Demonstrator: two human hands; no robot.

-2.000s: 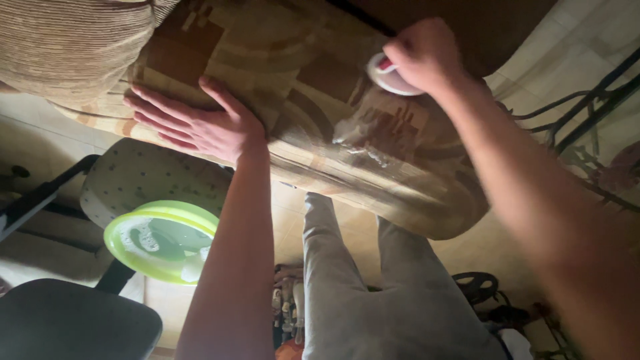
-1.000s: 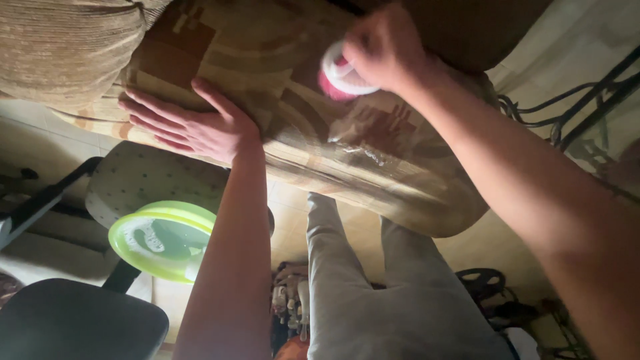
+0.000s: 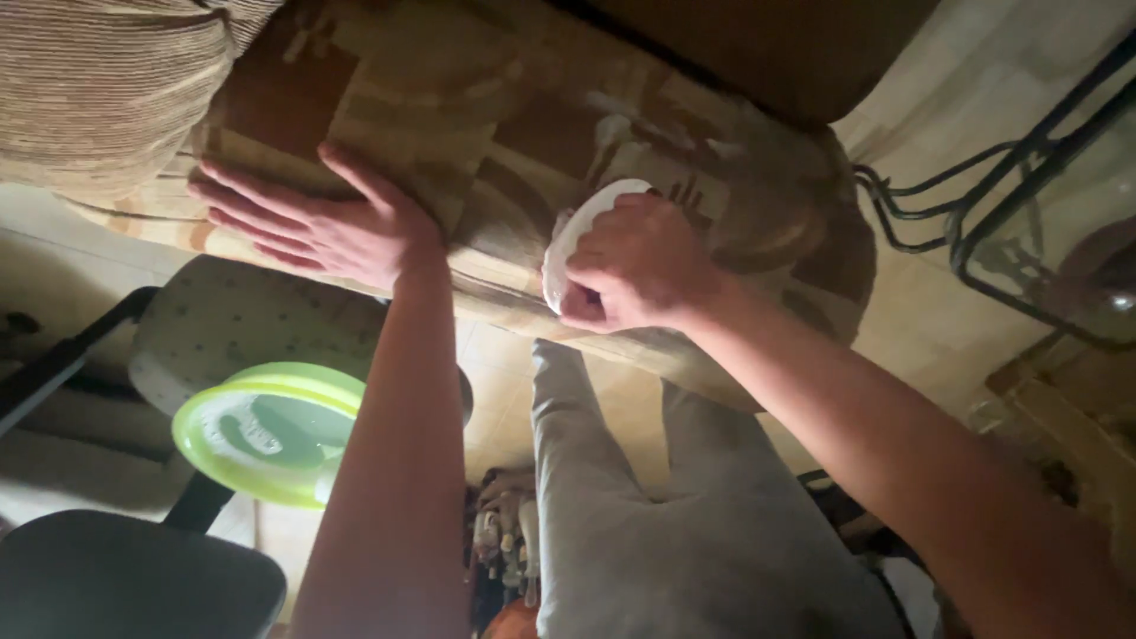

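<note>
My left hand (image 3: 324, 222) lies flat with its fingers spread on the front part of a patterned fabric sofa cushion (image 3: 426, 115), holding nothing. My right hand (image 3: 639, 262) is closed around a white scrubbing brush (image 3: 581, 231), which is tilted near the cushion's front edge; the fingers hide its handle, and its bristles are hard to make out. Whitish wet or foamy marks (image 3: 657, 133) show on the fabric beyond the brush. At the lower left, a lime green basin (image 3: 266, 377) holds water with suds, partly hidden behind my left forearm.
The basin stands on a grey spotted chair seat (image 3: 257, 311), with a dark chair part (image 3: 133, 577) below it. A ribbed cushion (image 3: 106, 89) is at the upper left. A black metal-framed glass table (image 3: 1047, 213) stands at the right. Various items (image 3: 510, 532) lie on the floor beside my legs.
My right hand has brought the brush from the farther part of the cushion down to its front edge. My left hand has stayed spread on the fabric. Whitish marks now show farther back.
</note>
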